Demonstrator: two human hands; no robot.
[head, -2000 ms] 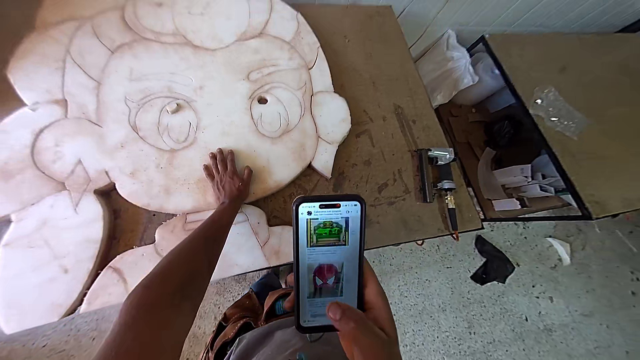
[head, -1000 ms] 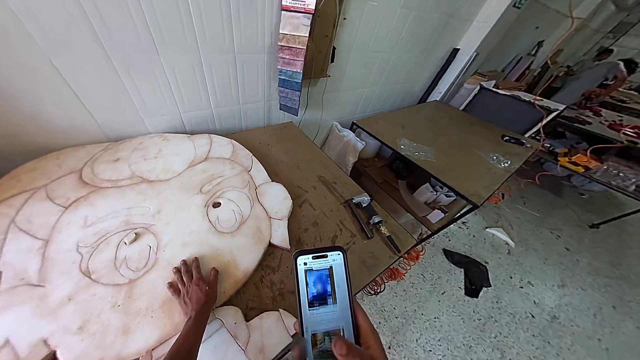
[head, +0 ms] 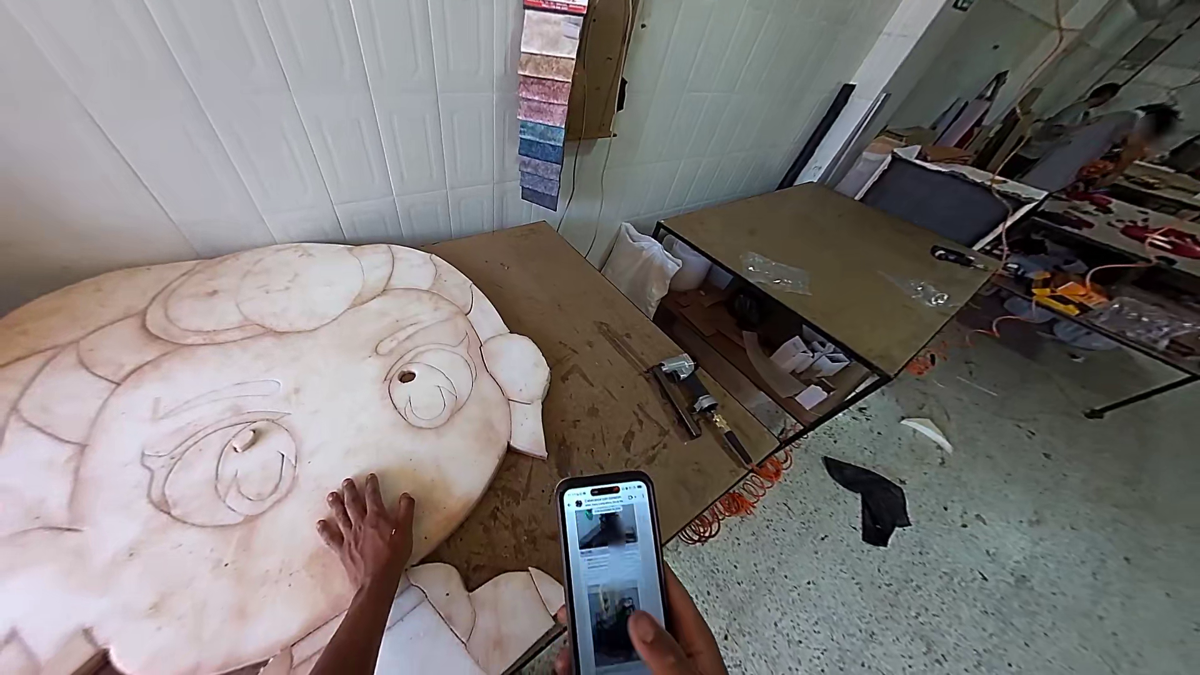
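Observation:
My left hand rests with its fingers spread on a large pale foam cutout of a cartoon face, just below and between its two carved eyes. The cutout lies flat on a brown worktable, and a smaller carved foam piece lies at its lower edge. At the bottom middle my right hand holds a smartphone upright, its thumb over the lit screen, which shows pictures and writing. A pneumatic staple gun lies on the table beyond the phone, to the right of the foam.
An orange coiled air hose hangs at the table's edge. A second table holds clear plastic pieces above a shelf of scraps. Black fabric lies on the floor. Fabric swatches hang on the wall. Two people are far right.
The view has swung up and to the right, bringing in the wall and the far workshop. Different pictures show on the phone's screen. My left hand stays on the foam face.

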